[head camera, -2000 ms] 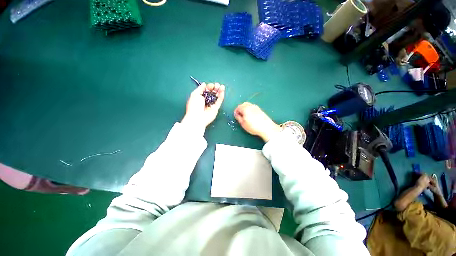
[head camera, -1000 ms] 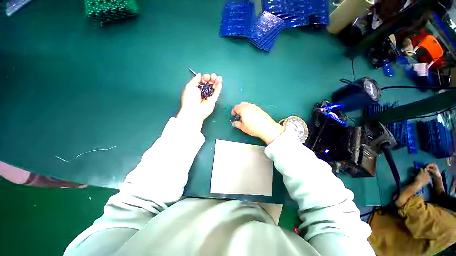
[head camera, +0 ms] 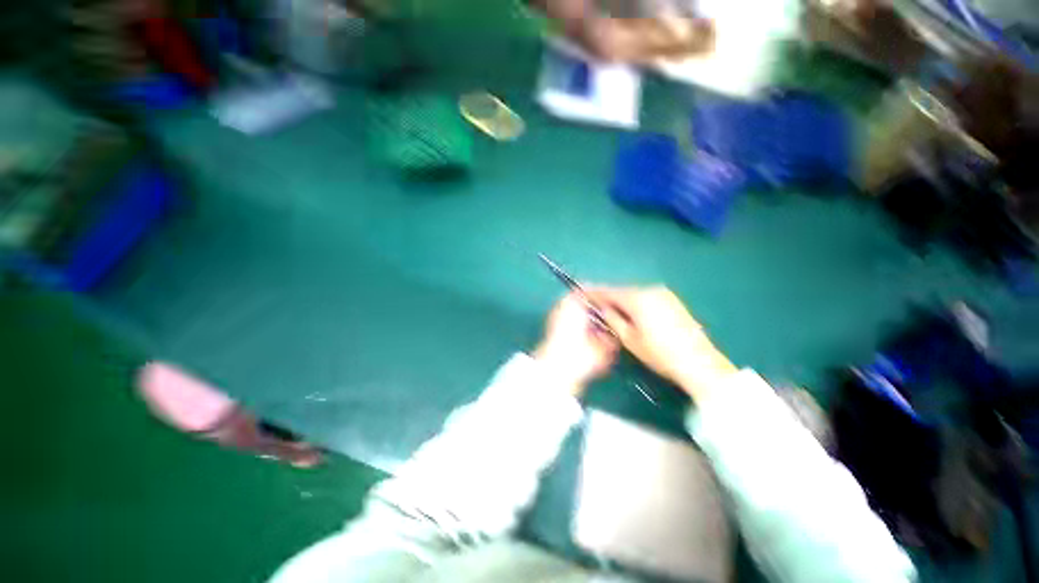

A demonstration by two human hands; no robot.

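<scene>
The frame is blurred. My left hand (head camera: pixel 577 345) is cupped above the green table (head camera: pixel 376 273), with small dark components (head camera: pixel 599 323) partly visible in it. My right hand (head camera: pixel 663 333) meets it from the right, its fingers closed on slim dark tweezers (head camera: pixel 561 272). The tweezers' pointed end sticks out up and left past both hands, and a thin end shows below the right hand. The fingers hide most of the components. A pale square pad (head camera: pixel 649 501) lies nearer my body, with no board seen on it.
Green panels (head camera: pixel 419 134), a cream ring (head camera: pixel 491 116), and blue panels (head camera: pixel 672 182) lie at the far side. The dark soldering station (head camera: pixel 911 399) is at the right, with a round tin (head camera: pixel 804 412) partly behind my right sleeve. A pink stool (head camera: pixel 188 399) stands at the lower left.
The camera view has shifted, so more of the table's far and left sides shows. My right hand has come up from the table to my left hand and taken hold of the tweezers.
</scene>
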